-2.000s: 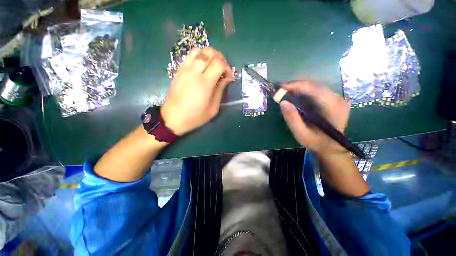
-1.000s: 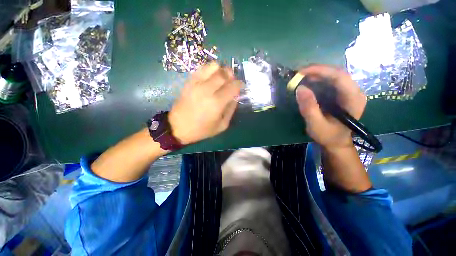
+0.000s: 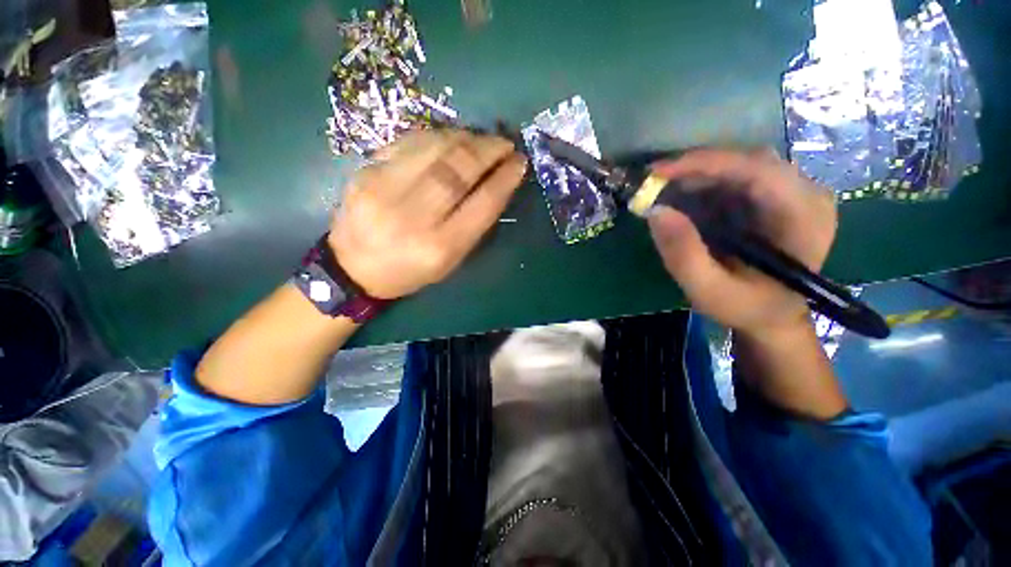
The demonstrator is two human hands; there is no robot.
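Observation:
A small shiny circuit board (image 3: 571, 186) lies tilted on the green mat in front of me. My right hand (image 3: 743, 227) grips the black soldering iron (image 3: 710, 229) behind its pale yellow collar. The iron's metal tip reaches over the upper left part of the board. My left hand (image 3: 430, 205) is at the board's left edge, with thumb and fingertips close together; whether they pinch a small part is too blurred to tell. A loose heap of small silver and gold components (image 3: 383, 83) lies just beyond my left hand.
A clear zip bag of components (image 3: 150, 155) lies at the left. A green-labelled spool (image 3: 17, 210) stands at the left edge. A fanned stack of shiny boards (image 3: 881, 111) lies at the right. The green bench's front edge (image 3: 466, 332) runs close to my body.
The board has turned from nearly upright to tilted. The iron first drew back to the right, then returned over the board. My view has shifted, so the bag and heap sit further left.

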